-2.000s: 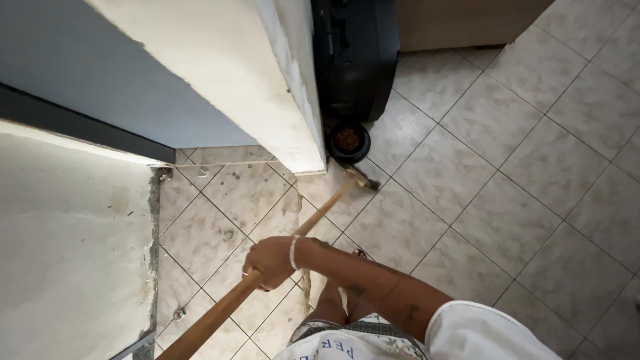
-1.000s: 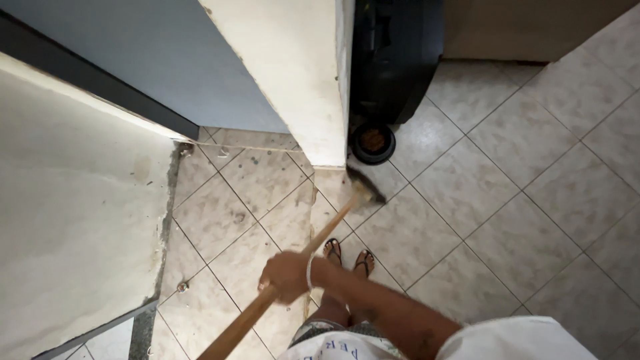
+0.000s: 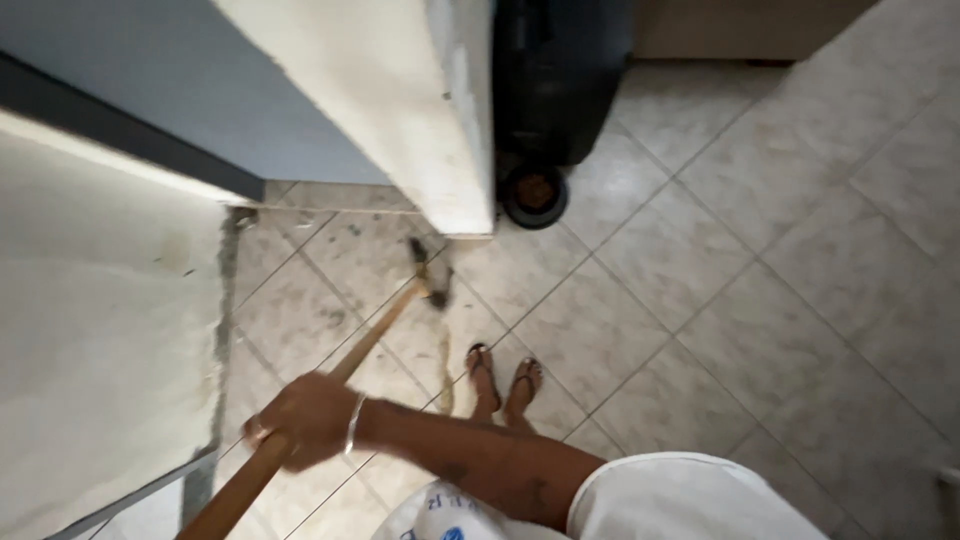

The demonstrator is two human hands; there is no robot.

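Note:
My right hand (image 3: 304,421), with a light bracelet at the wrist, is closed around the wooden handle (image 3: 379,330) of a broom. The handle runs from the bottom left up toward the wall's end. At its far end the dark, blurred broom head (image 3: 429,276) is on the tiled floor, just below the corner of the white wall. My left hand is not in view. My feet (image 3: 499,379) in flip-flops stand on the tiles, to the right of the broom head and below it.
A black bowl (image 3: 535,195) with brown contents sits beside the wall end (image 3: 469,217), below a large black object (image 3: 559,82). A brown piece of furniture (image 3: 720,30) is at the top. On the left are a low light wall (image 3: 105,330) and a grey door-like panel (image 3: 187,97). Small dark bits lie on the tiles.
The broom head has moved left, from near the bowl to the floor left of the wall's corner. My right hand stays closed on the handle.

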